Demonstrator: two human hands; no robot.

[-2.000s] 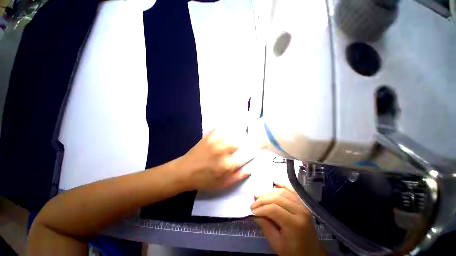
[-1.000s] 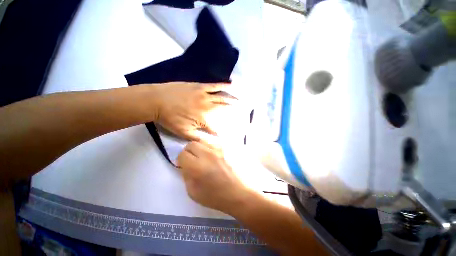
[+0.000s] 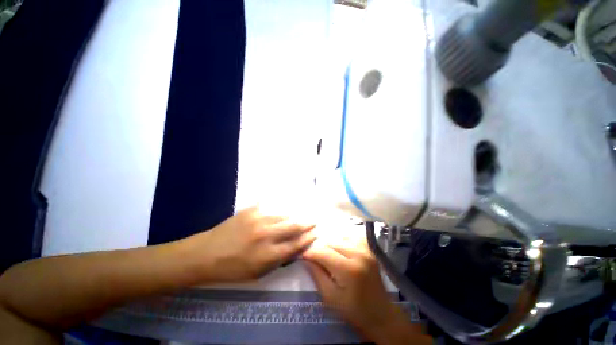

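A long navy panel [image 3: 202, 121] lies lengthwise on the white table, with a matte white layer [image 3: 273, 128] along its right side; their border with the table is washed out. My left hand [image 3: 260, 246] is at the near end, its curled fingers on the cloth. My right hand [image 3: 348, 273] meets it from the right, fingertips together at the cloth's near edge, where a small dark bit shows between the hands. The fingertips are partly lost in glare. The sewing machine head [image 3: 388, 128] stands right of the hands and hides the needle.
Waiting navy panels [image 3: 40, 114] lie at the far left. A grey ruler strip [image 3: 250, 312] runs along the near edge. A shiny metal guard loop [image 3: 537, 290] and a grey knob [image 3: 466, 50] stick out from the machine. Dark pieces [image 3: 446, 276] lie below the head.
The navy panel was folded up under my hands one second ago and now lies straight. My hands have moved nearer the table's front edge. The view has shifted, and the machine head appears further left.
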